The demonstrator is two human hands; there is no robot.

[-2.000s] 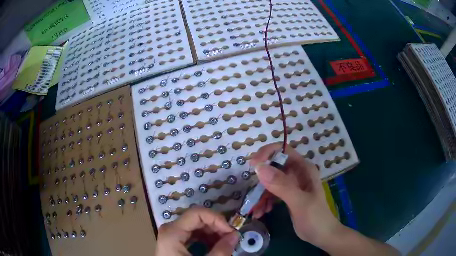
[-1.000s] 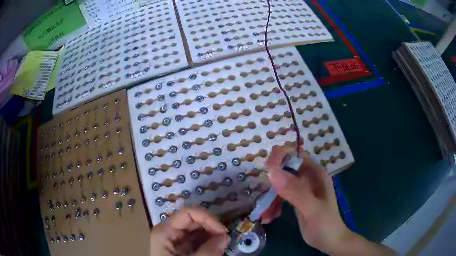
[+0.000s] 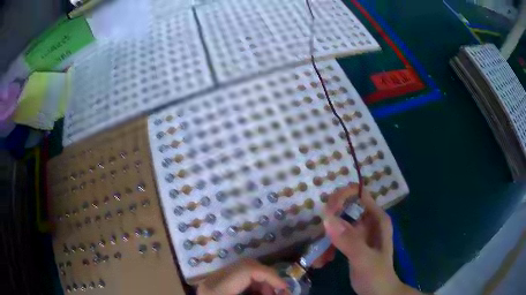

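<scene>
My right hand (image 3: pixel 360 239) grips a corded hand tool (image 3: pixel 314 253), its brass-gold tip pointing down and left. The tip is at a round silvery fixture (image 3: pixel 299 282) with a white centre, by the near edge of the white tray (image 3: pixel 401 193). My left hand (image 3: pixel 245 279) is at the bottom edge, partly cut off, its fingers at the fixture's left side. Whether it holds a part cannot be seen. Small round silver components (image 3: pixel 193 261) sit in the tray's cut-outs on the left. The tray's middle is blurred.
A brown tray (image 3: pixel 130 276) with rows of small parts lies left. Two more white trays (image 3: pixel 372 47) lie behind. The tool's thin dark red cord (image 3: pixel 348 135) hangs across the main tray. Stacked trays (image 3: pixel 490 109) and a red label (image 3: pixel 395 80) are on the right.
My right hand and the tool have moved slightly right and down. My left hand is lower and further right. The trays have shifted a little in view.
</scene>
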